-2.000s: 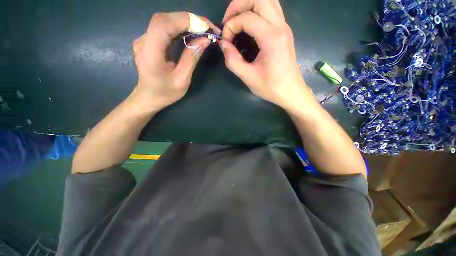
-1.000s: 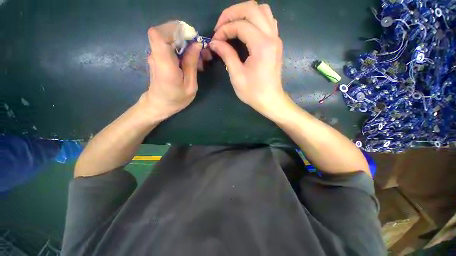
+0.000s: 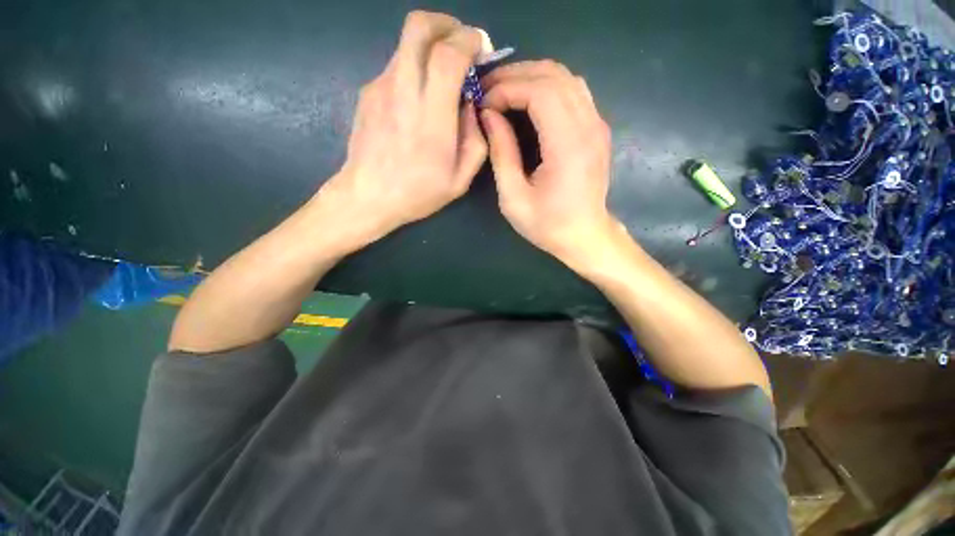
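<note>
A small blue circuit board point(image 3: 472, 88) is pinched between my two hands above the dark green bench. My left hand point(image 3: 417, 131) is turned with its back up and grips the board from the left; a pale wrap shows on one finger. A flat grey-white disc point(image 3: 502, 54) sticks out beside that finger. My right hand point(image 3: 550, 152) has thumb and index finger at the board's right side. The fingers hide most of the board.
A large heap of blue boards point(image 3: 838, 241) with white wires and ring discs lies at the right. A bright green piece point(image 3: 714, 185) lies beside it. Brown cardboard boxes point(image 3: 869, 419) are below the heap. Blue cloth point(image 3: 47, 293) shows at the left edge.
My left hand has turned over, its back now up, and moved right with the board. My right hand has moved slightly right and down. The view has tilted a little.
</note>
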